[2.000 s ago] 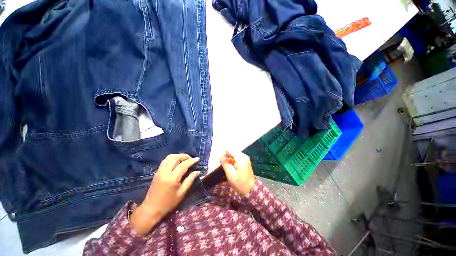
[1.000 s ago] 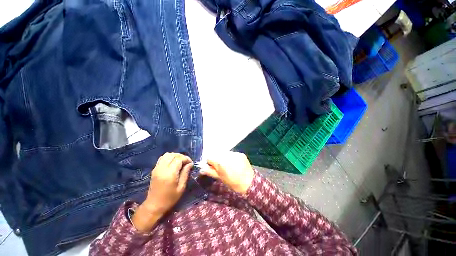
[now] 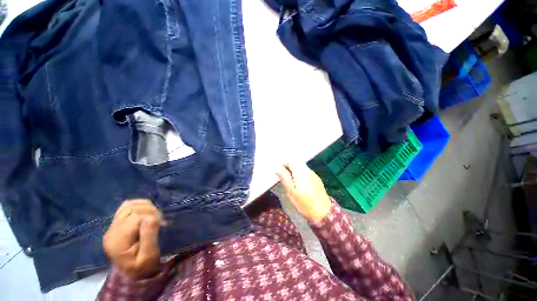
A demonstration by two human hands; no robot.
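The dark blue denim jacket [image 3: 88, 117] lies spread on the white table, with its oval armhole [image 3: 154, 141] showing grey inside. Its plain hem band [image 3: 194, 226] runs along the side nearest my body. My left hand [image 3: 135, 238] is curled shut over the left part of the hem band, slightly blurred, with nothing visible in it. My right hand [image 3: 304, 191] is off the jacket, right of its corner, by the table edge. Its fingers are curled around a small reddish thing, likely the thread snips, mostly hidden in the hand.
A second denim garment [image 3: 377, 64] lies crumpled at the right and hangs over the table edge [image 3: 294, 167]. A red-orange strip [image 3: 434, 10] lies beyond it. A green crate [image 3: 377, 176] and blue crates [image 3: 433, 147] stand below, on the concrete floor.
My hands were together at the jacket's corner. My left hand has moved left along the hem band, and my right hand has moved right, away from the cloth.
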